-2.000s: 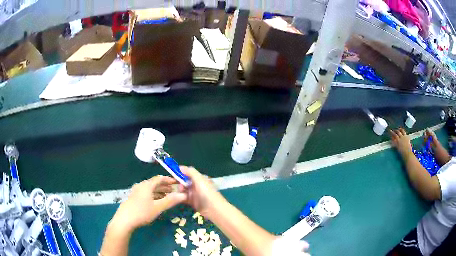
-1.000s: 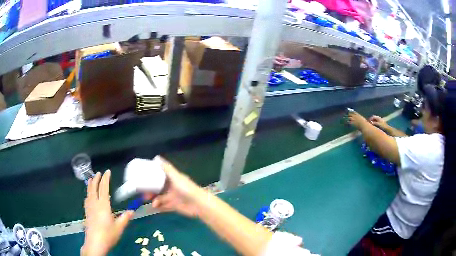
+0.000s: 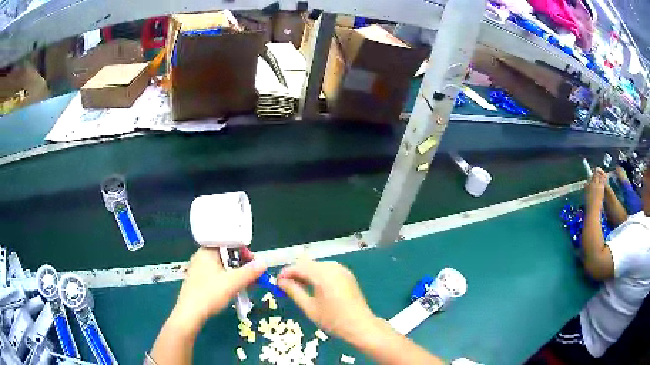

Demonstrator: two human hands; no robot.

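Note:
A white fan body point(image 3: 222, 219) is held upright over the bench edge, its round head up and its narrow handle pointing down. My left hand point(image 3: 210, 289) is closed around the handle just below the head. My right hand point(image 3: 329, 296) is at the right of the handle, its fingertips at the end of a blue battery point(image 3: 271, 284) that sticks out sideways from the handle. Part of the handle is hidden by my left hand. Cream foam pads point(image 3: 286, 341) lie in a loose heap below my hands.
Another fan point(image 3: 427, 303) lies on the bench at right, its blue battery beside it. Piled fans point(image 3: 28, 321) are at left. Fans point(image 3: 125, 214) point(image 3: 477, 181) lie on the dark green belt point(image 3: 299, 178). A metal post point(image 3: 420, 135) stands at the belt edge. A person point(image 3: 616, 264) works at right.
The fan has been turned upright and is now in my left hand; my right hand has moved to the battery. The battery now sticks out sideways. The view has swung left.

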